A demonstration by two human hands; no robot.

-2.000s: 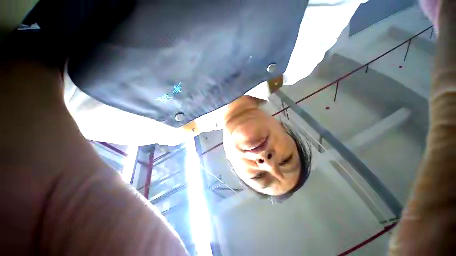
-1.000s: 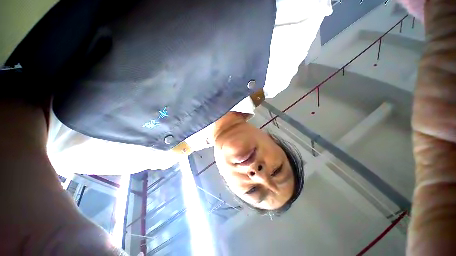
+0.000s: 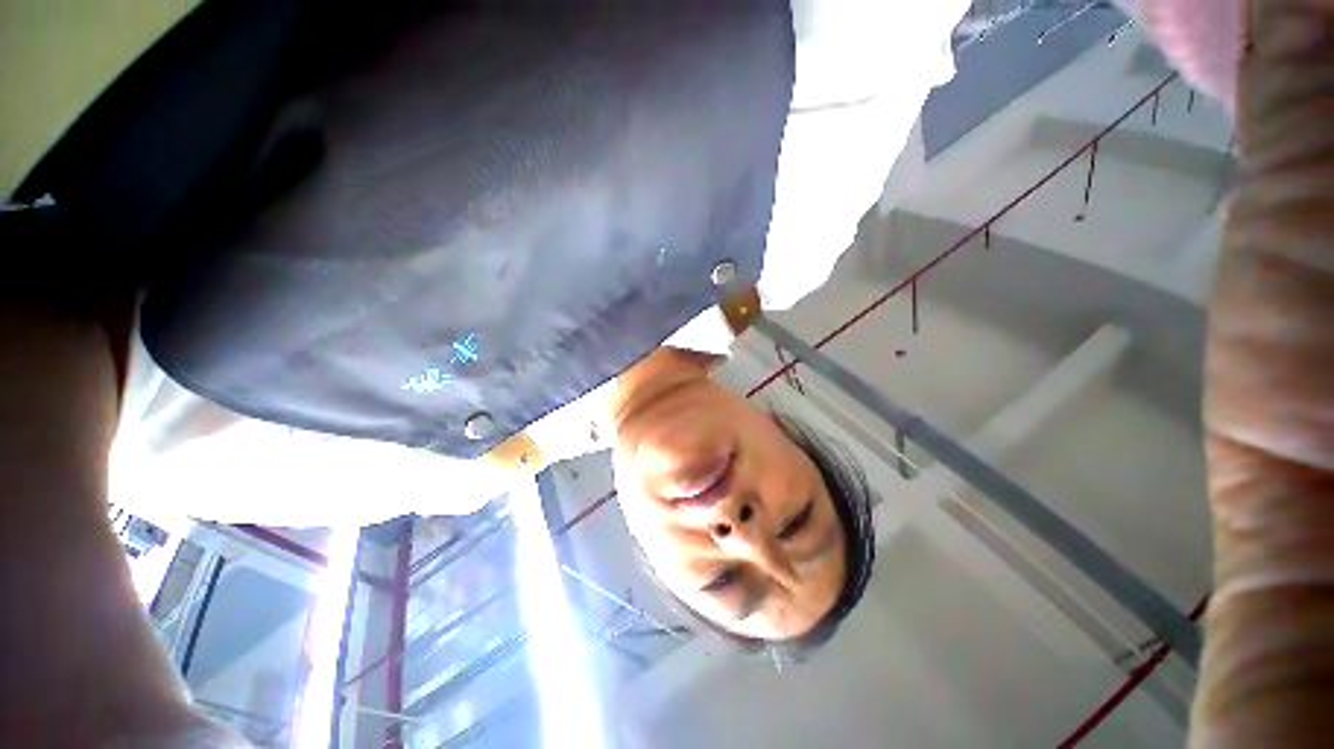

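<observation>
The head camera faces back at the wearer, upside down. A large blurred hand or forearm, apparently my left hand [image 3: 66,585], fills the lower left edge. Part of another, apparently my right hand [image 3: 1273,410], runs down the right edge, with a pink band [image 3: 1192,44] at its top. Both are very close and cut off; their fingertips are not visible. No work piece can be made out. A dark grey apron [image 3: 498,190] with a small blue logo fills the upper left.
A person's head [image 3: 739,527] hangs inverted below the apron, with white sleeves [image 3: 863,147] beside it. Behind are a pale ceiling [image 3: 966,644], a grey pipe [image 3: 1010,505], thin red pipes and a bright light strip [image 3: 549,629]. A yellowish-green patch [image 3: 73,73] shows top left.
The apron and head have shifted left and down in the picture. The hand at the left covers less of the view, and more of the ceiling and windows shows at lower left.
</observation>
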